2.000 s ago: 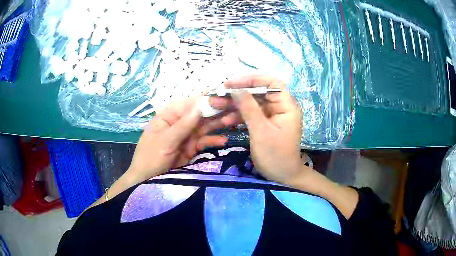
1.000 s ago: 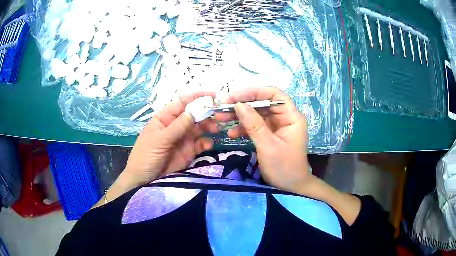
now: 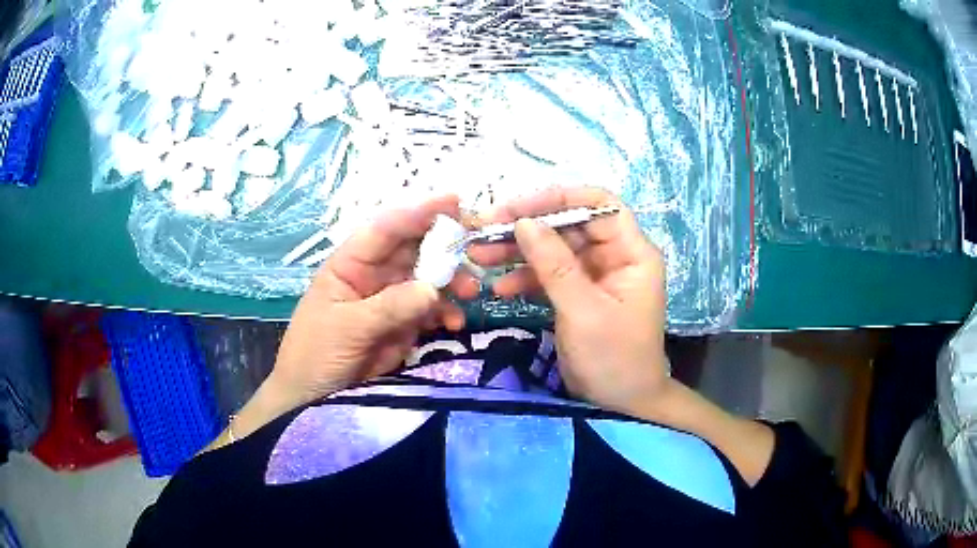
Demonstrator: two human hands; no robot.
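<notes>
My left hand (image 3: pixel 370 294) holds a white plastic head (image 3: pixel 440 252) between thumb and fingers. My right hand (image 3: pixel 595 289) pinches a slim white sleeve (image 3: pixel 576 217) with a thin shaft, lying nearly level and tilted slightly up to the right. The shaft's left end meets the head at its right side; whether it sits inside the head cannot be told. Loose white heads (image 3: pixel 220 96) heap on the clear plastic bag (image 3: pixel 230 252) at the left. Dark metal shafts (image 3: pixel 514 32) lie at the top centre.
A clear blister tray (image 3: pixel 857 203) at the right holds a row of several white pieces (image 3: pixel 840 80). A red line (image 3: pixel 749 139) edges the bag. A blue tray (image 3: pixel 24 118) with white pieces lies at the far left. A blue basket (image 3: pixel 163 391) and a red object (image 3: pixel 80 401) are below the bench edge.
Over two seconds, the white head has come up into view between my left thumb and fingers and turned more upright. The sleeve and shaft in my right hand have tilted, right end higher.
</notes>
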